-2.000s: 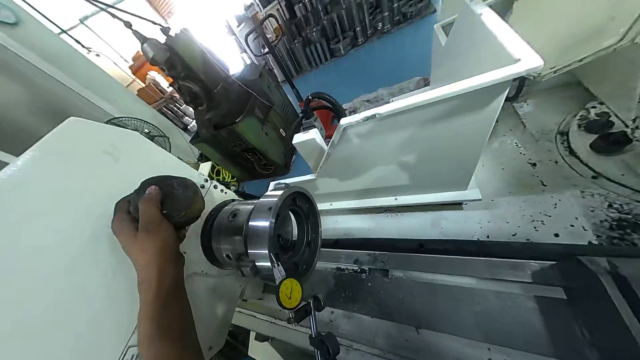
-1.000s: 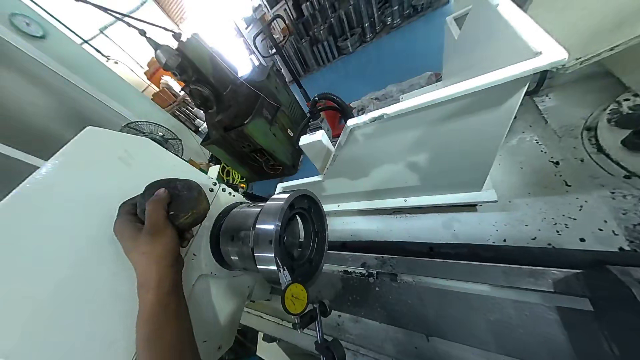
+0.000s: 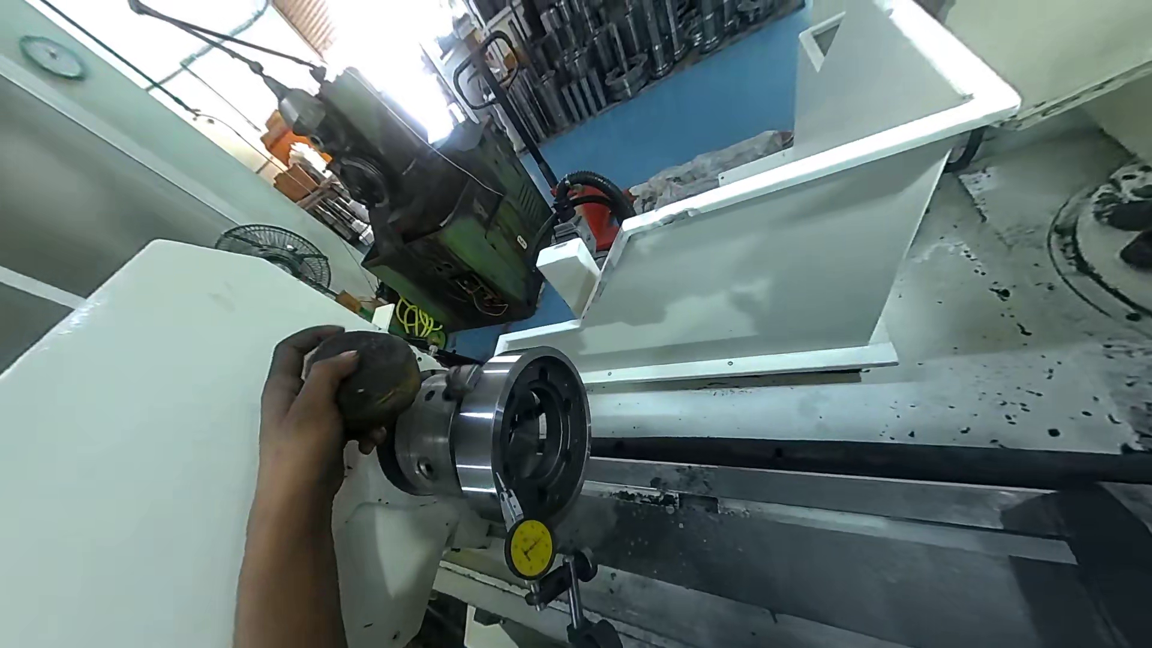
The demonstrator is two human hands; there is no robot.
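Observation:
My left hand (image 3: 306, 414) is closed around a dark rounded mallet head (image 3: 376, 382), beside a shiny steel spindle fitting with a flanged ring (image 3: 481, 427). The mallet head overlaps the fitting's left side in view; whether they touch I cannot tell. Below the ring, a yellow-faced dial indicator (image 3: 531, 549) leans its stem up toward the ring's lower rim. A jointed holder arm (image 3: 576, 585) carries it from below. My right hand does not show.
A white headstock housing (image 3: 162, 450) fills the left. Steel machine ways (image 3: 810, 531) run to the right, with a white sheet-metal guard (image 3: 747, 270) above them. Behind stand a green machine (image 3: 459, 243) and a wall fan (image 3: 274, 247).
The hand and mallet head have come closer to the steel fitting, now overlapping its left side in view. The grip on the mallet head is kept.

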